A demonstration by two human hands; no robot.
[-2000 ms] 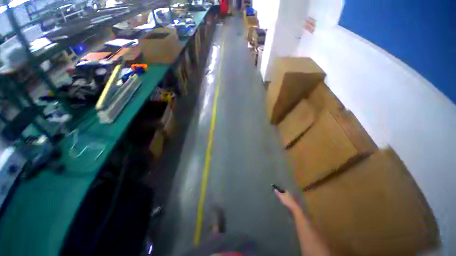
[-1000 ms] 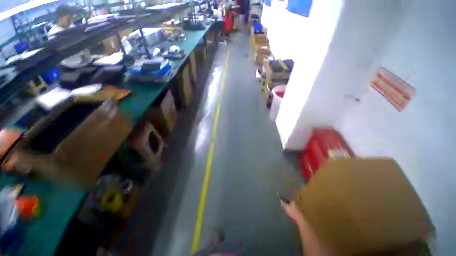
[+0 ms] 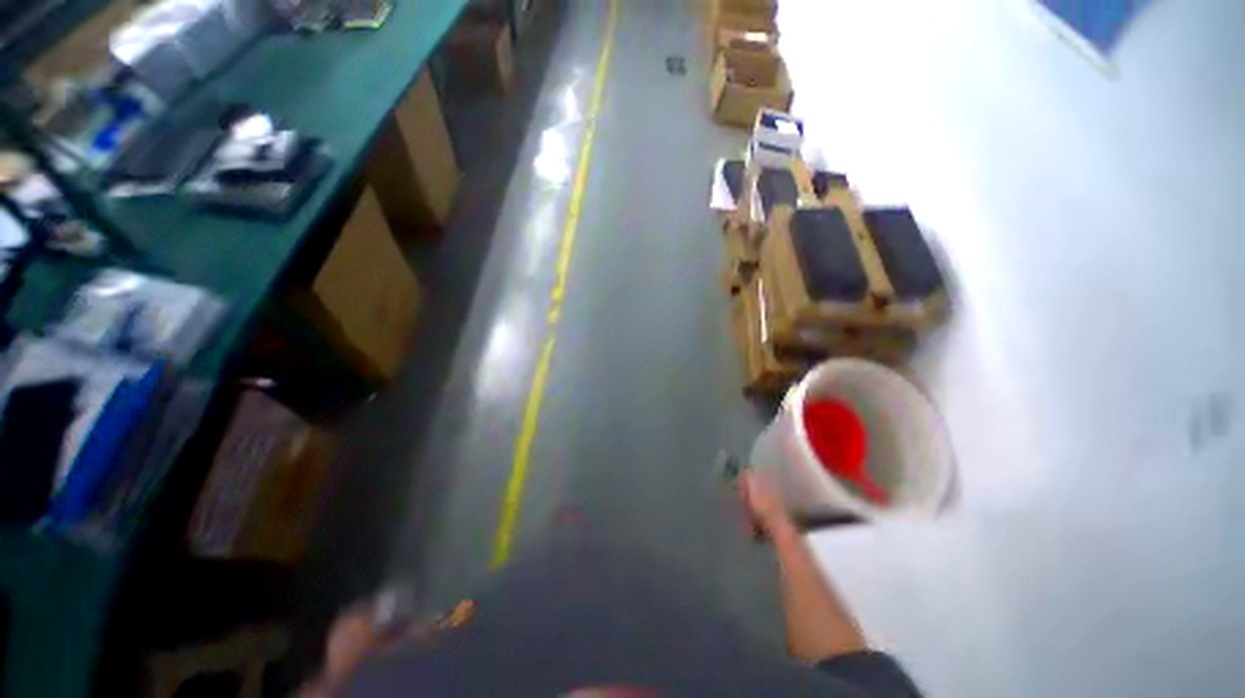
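My right hand (image 3: 767, 507) hangs at the lower centre right, blurred, beside the near side of a white bucket (image 3: 942, 477). A small dark shape shows at its fingertips; I cannot tell whether it is held. My left hand (image 3: 358, 641) is at the lower left edge, blurred and partly cut off, with a small greyish shape by its fingers. An orange-brown spot (image 3: 458, 614) shows beside it; I cannot tell what it is. The bucket has a red object (image 3: 836, 439) inside.
A grey floor aisle with a yellow line (image 3: 553, 321) runs ahead. A green-topped bench (image 3: 294, 225) on the left bears papers, dark panels and a blue item (image 3: 107, 430), with cartons (image 3: 366, 286) under it. Cartons with dark tops (image 3: 830, 255) stand along the white wall at right.
The view has moved forward along the aisle. The large brown cartons at right and the red crates have left the view. The bucket is now near my right hand, and my left hand has come into view.
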